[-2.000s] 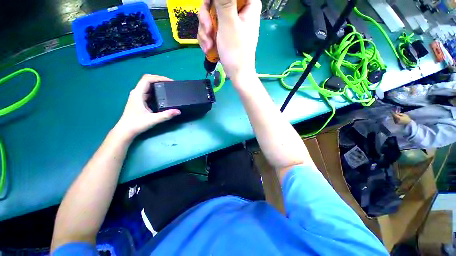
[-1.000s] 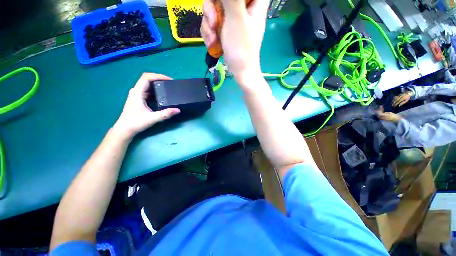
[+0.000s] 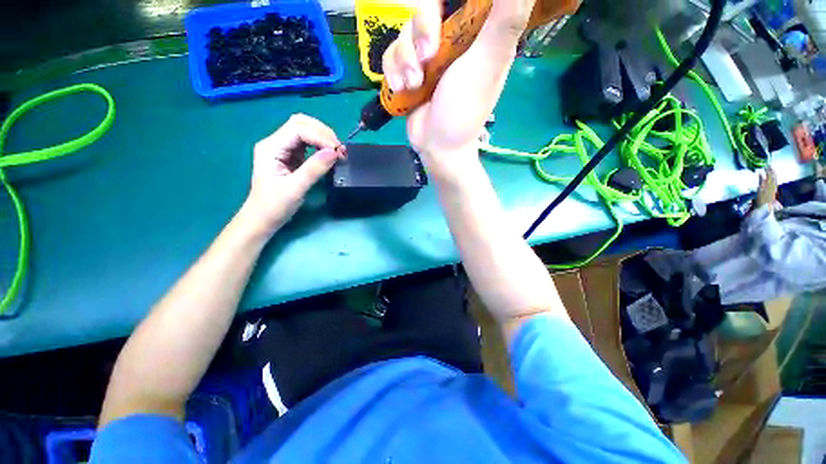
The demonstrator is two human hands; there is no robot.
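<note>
A black housing [image 3: 376, 172] lies on the green bench in front of me, its flat face up. My left hand [image 3: 288, 172] is at its upper left corner, thumb and forefinger tips together; whether a tiny screw is between them is too small to tell. My right hand [image 3: 466, 95] grips the orange electric screwdriver [image 3: 448, 59] above the housing, tilted. Its thin metal bit points down-left, its tip close to my left fingertips. The black screwdriver cord [image 3: 625, 127] runs across the right side.
Behind are a blue tray [image 3: 268, 91] of black pieces and a yellow tray [image 3: 369, 54] of dark grains. Green cables [image 3: 666, 154] lie tangled at right, another loops at left [image 3: 54, 154]. Black units [image 3: 602, 82] stand back right. A carton [image 3: 589, 308] and another person's grey sleeve [image 3: 770, 254] are at lower right.
My left hand has let go of the housing's left side and its fingertips have closed at the upper corner. The screwdriver has moved from the housing's right end to its left and tilted more.
</note>
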